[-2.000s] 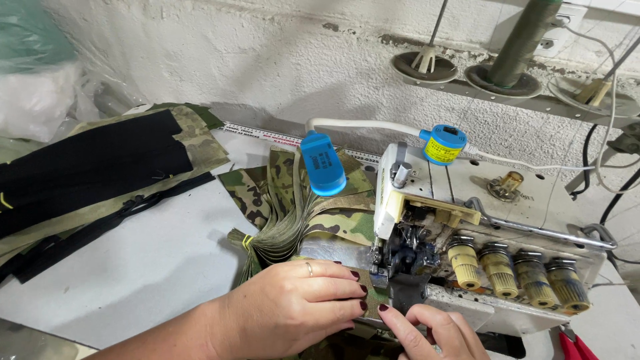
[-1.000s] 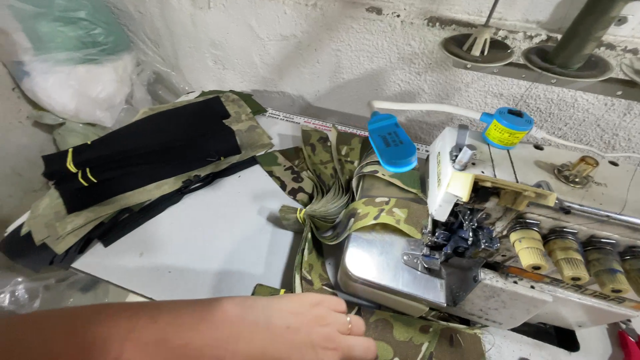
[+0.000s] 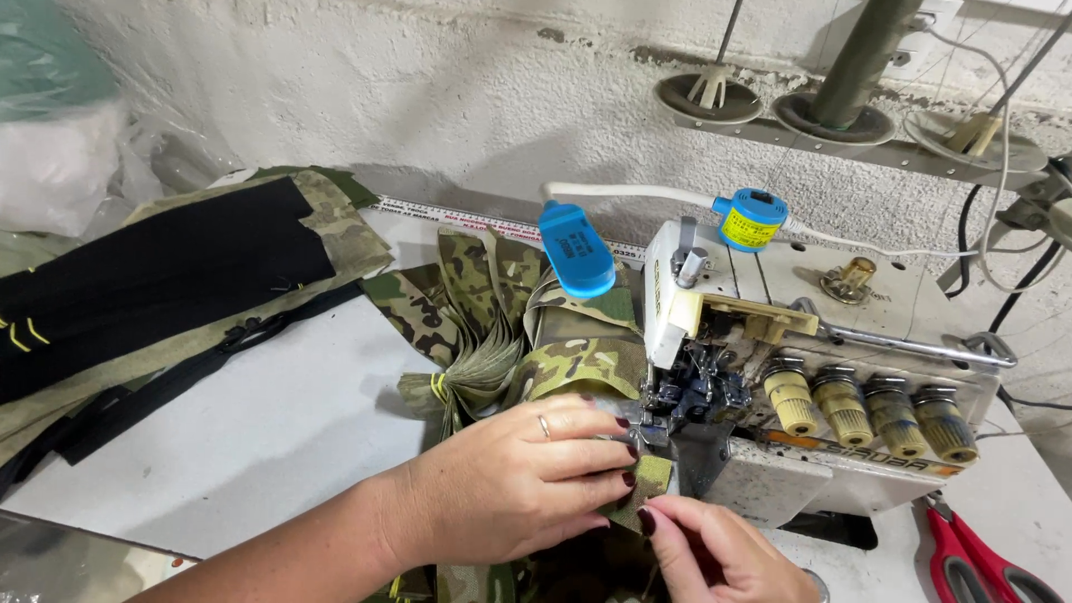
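My left hand, with a ring on it, lies palm down on a strip of camouflage fabric at the front of a white overlock sewing machine. The thumb and forefinger of my right hand pinch the strip's near edge, just below the presser foot area. Behind my left hand, a bundle of camouflage strips is tied with yellow thread, and another camouflage piece curves over the machine bed. More camouflage fabric hangs beneath my hands, partly hidden by them.
Black fabric pieces lie on camouflage pieces at the left of the white table. Red-handled scissors rest at the right. A blue lamp hangs over the bundle. Thread stands and a printed measuring tape are behind.
My right hand, out of view one second ago, is back at the fabric's edge. My left hand has moved up onto the strip beside the presser foot. The view has shifted.
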